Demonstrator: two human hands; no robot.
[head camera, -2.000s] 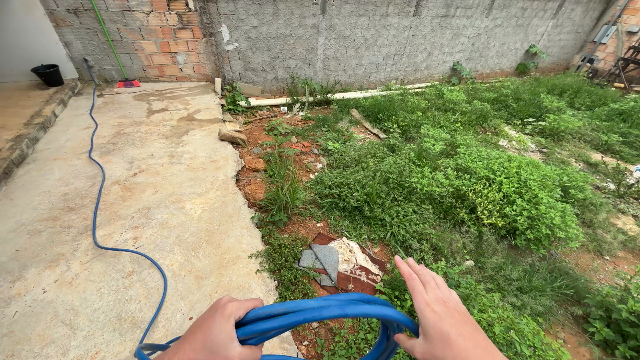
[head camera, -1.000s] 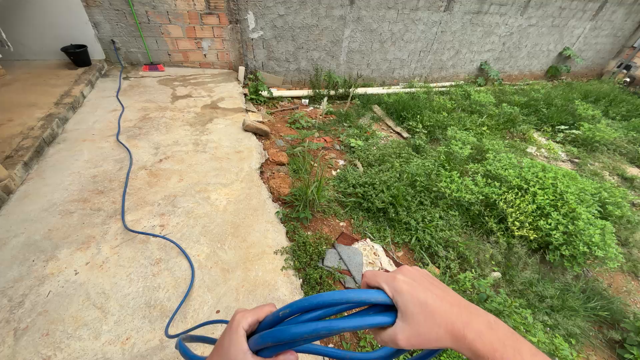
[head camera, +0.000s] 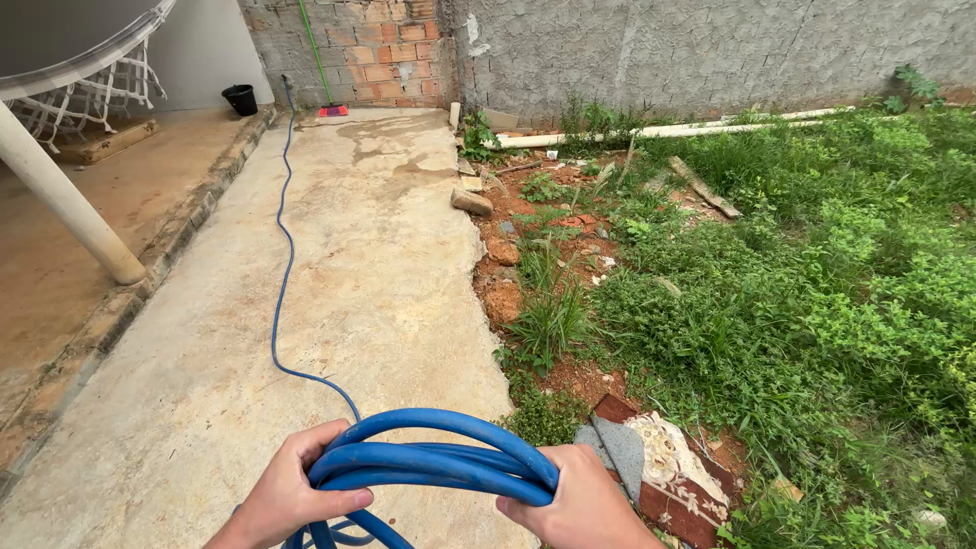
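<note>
Several loops of a blue garden hose (head camera: 431, 457) span between my two hands at the bottom of the head view. My left hand (head camera: 301, 476) grips the left side of the coil, its thumb lying over the loops. The right side of the coil is in my right hand (head camera: 576, 492), with the fingers mostly out of sight behind it. More hose hangs below my left hand and leaves the frame. From behind the coil the rest of the hose (head camera: 280, 286) winds over the concrete to the far wall.
Weeds (head camera: 762, 305) and reddish soil border the broken edge of the concrete slab (head camera: 381, 274). A patterned rug piece (head camera: 679, 488) lies near my right hand. Farther off are a green-handled broom (head camera: 333, 111), a black bucket (head camera: 241, 100), white pipes (head camera: 656, 131), a post (head camera: 69, 191) and a hammock (head camera: 91, 69).
My right hand, open beside the coil two seconds ago, has closed on the loops. My left hand has kept its hold. The view has swung left, bringing the post and hammock into frame.
</note>
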